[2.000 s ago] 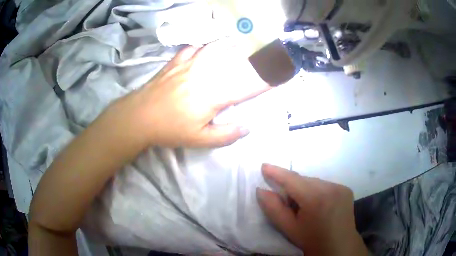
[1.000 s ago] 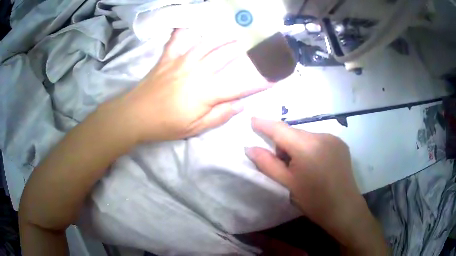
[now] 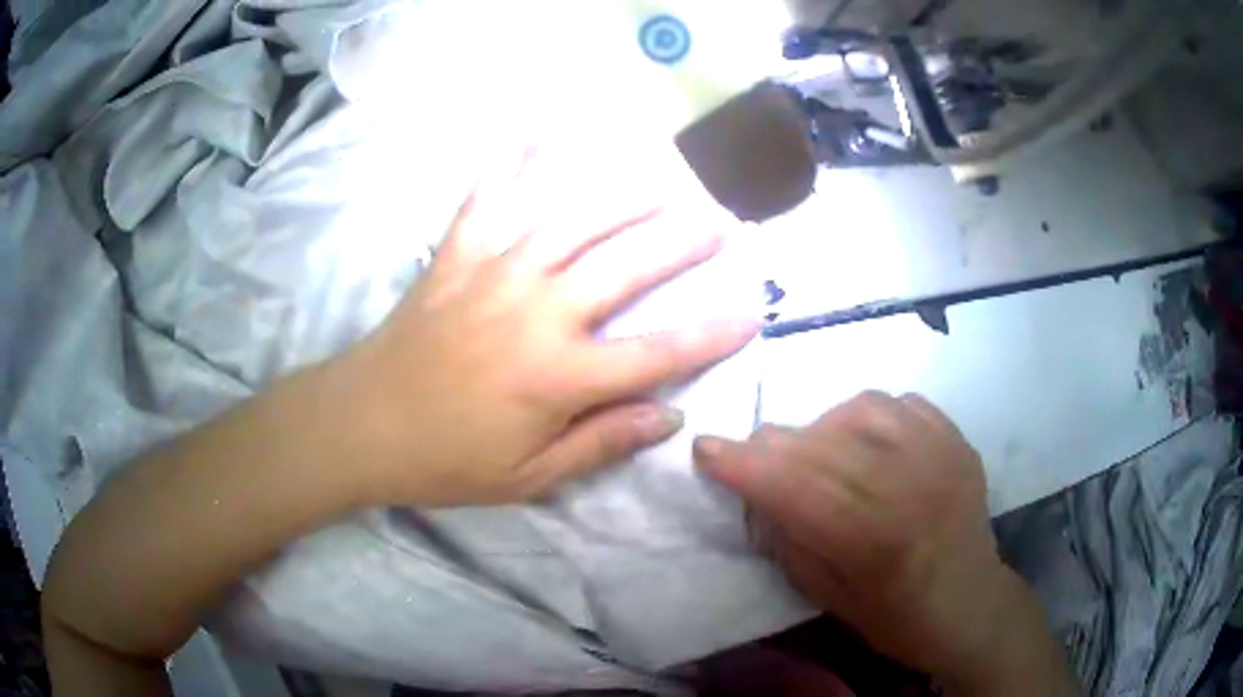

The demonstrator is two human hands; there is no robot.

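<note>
A pale grey-white fabric panel [image 3: 477,572] covers the left and middle of the table, creased at the left. My left hand [image 3: 525,361] lies flat on it, fingers spread, left of and below the brown flap [image 3: 750,153]. My right hand [image 3: 872,504] is at the panel's right edge, fingers curled, thumb and fingers closed on the cloth edge. The sewing machine [image 3: 941,95] stands at the top right. Its presser foot and needle area is hidden by glare and the flap.
The white table [image 3: 1036,368] shows at the right, with a dark seam line and worn paint. A grey garment bundle [image 3: 1145,572] hangs at the lower right, beside the table edge. Strong lamp glare washes out the top middle.
My left hand has moved down and right, its fingers more spread. My right hand first moved up, then back down, and its fingers have curled in on the cloth edge.
</note>
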